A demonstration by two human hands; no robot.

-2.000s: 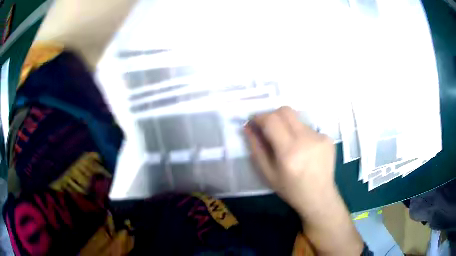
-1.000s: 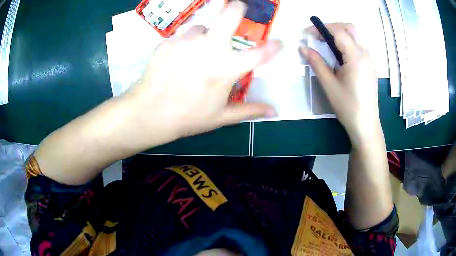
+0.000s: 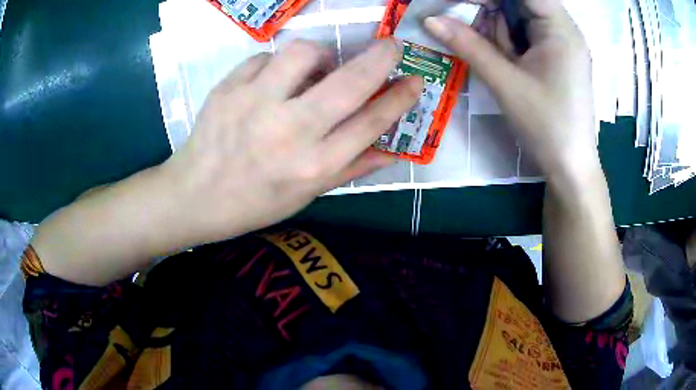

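An orange-red open housing (image 3: 441, 114) lies on the sticker sheets, with a green circuit board strip and a silvery component area at its near end. My left hand (image 3: 305, 126) holds its left side, fingertips over the board. A pale grey adhesive piece (image 3: 427, 24) covers the housing's far end. My right hand (image 3: 526, 76) has its thumb and fingers at this piece and also holds the black tweezers (image 3: 516, 23). The tweezers' tips are hidden or out of view.
Another orange-red housing (image 3: 262, 29) lies at the top edge, partly cut off. Sticker sheets (image 3: 446, 169) with grey rectangles lie under the work. More sheets (image 3: 665, 145) are stacked at right on the dark green table (image 3: 84, 114).
My left hand has settled on the housing, which now sits further right and lower in view. My right hand has brought the pale piece over the housing's far end, where the dark block showed before.
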